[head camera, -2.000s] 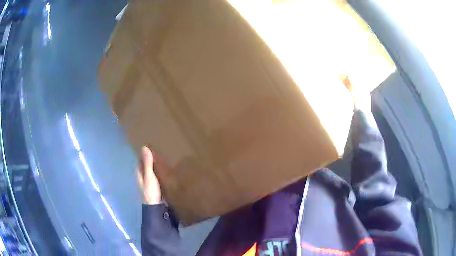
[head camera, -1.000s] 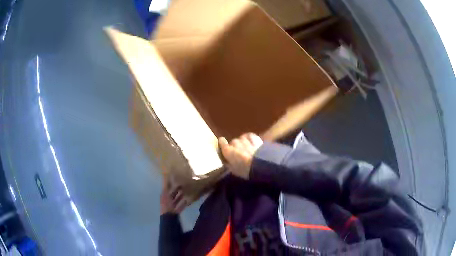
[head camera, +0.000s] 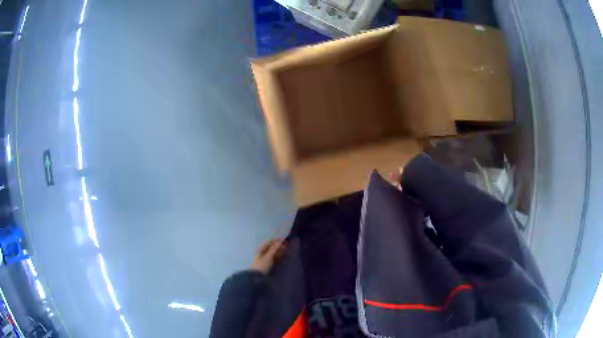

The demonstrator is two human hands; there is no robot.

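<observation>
A large brown cardboard carton (head camera: 357, 170) stands open side up in front of me, flaps spread. Its inside looks bare and brown. My left hand (head camera: 270, 254) is low beside my jacket, apart from the carton, with its fingers bent; it is blurred, and whether it holds the jacket edge I cannot tell. My right hand (head camera: 397, 177) shows only as a few fingertips past the sleeve, near the carton's front flap; whether it touches the flap is hidden.
A second brown carton (head camera: 479, 72) stands against the open one on the right. A white tray with round items (head camera: 337, 12) and a blue pallet (head camera: 278, 30) lie behind. Whitish scraps (head camera: 496, 179) lie at right beside a pale machine side (head camera: 562, 152). Grey floor (head camera: 165, 132) spreads left.
The carton has gone from raised and tilted in my hands to standing lower and farther away, open side up. My left hand has come off it and moved down; my right hand has moved right.
</observation>
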